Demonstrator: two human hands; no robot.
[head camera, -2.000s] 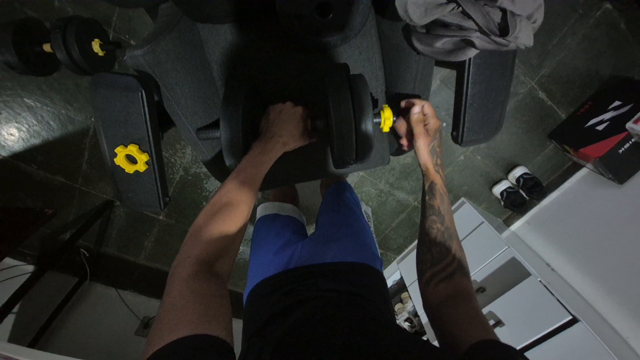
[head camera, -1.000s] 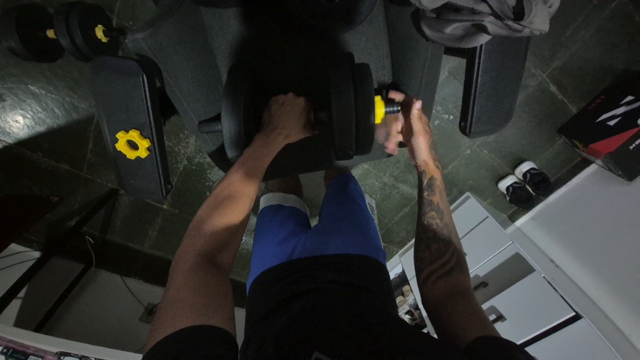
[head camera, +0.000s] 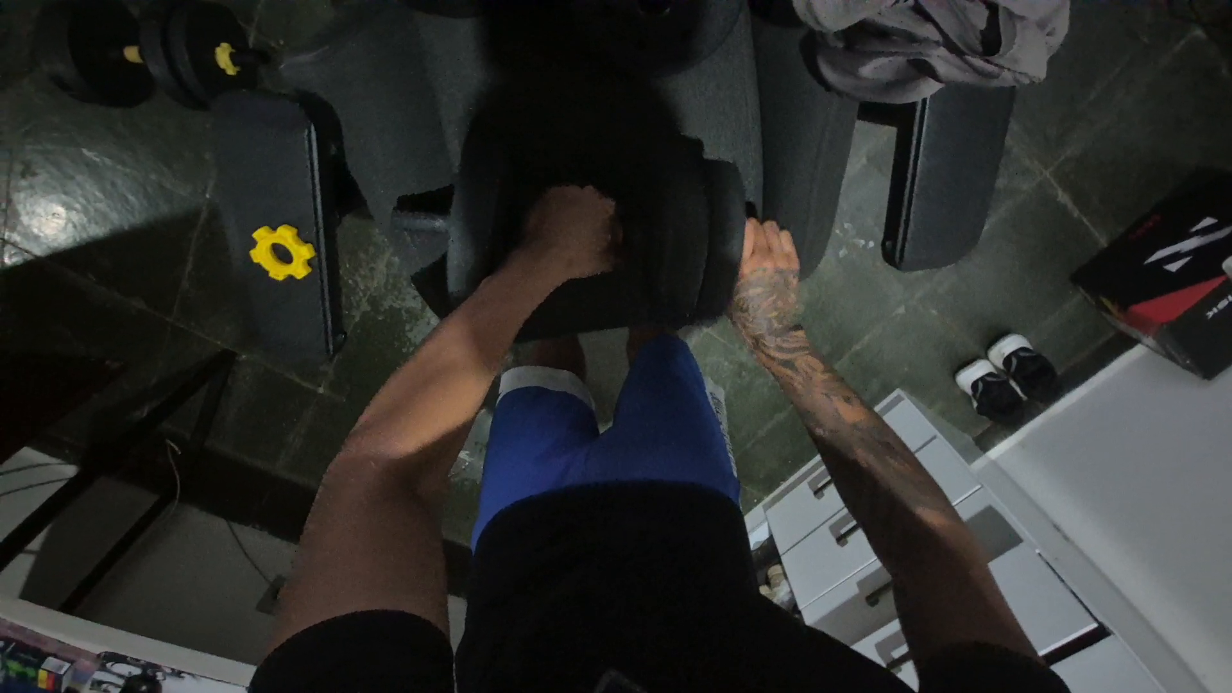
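Note:
My left hand (head camera: 576, 231) is closed around the shadowed middle of a dumbbell, between its dark weight plates (head camera: 717, 241). The dumbbell lies over a black padded bench (head camera: 717, 87). At the right end, my right hand (head camera: 770, 248) is against the outer plate, its fingers close together and their tips partly hidden; whether it holds anything there cannot be seen. No yellow collar shows at this end now. A yellow star-shaped collar nut (head camera: 282, 252) lies on the black pad (head camera: 279, 318) at the left.
Another dumbbell (head camera: 188, 58) with yellow collars lies at the upper left. A grey cloth (head camera: 943, 53) hangs near the right pad (head camera: 953, 183). Farther right are black-and-white shoes (head camera: 1006, 375) and a black and red box (head camera: 1165, 274). A white drawer unit (head camera: 847, 553) stands below my right forearm.
My right hand was at the yellow collar and bar end; it is now up against the outer plate, and the collar is out of sight. My left hand keeps its hold.

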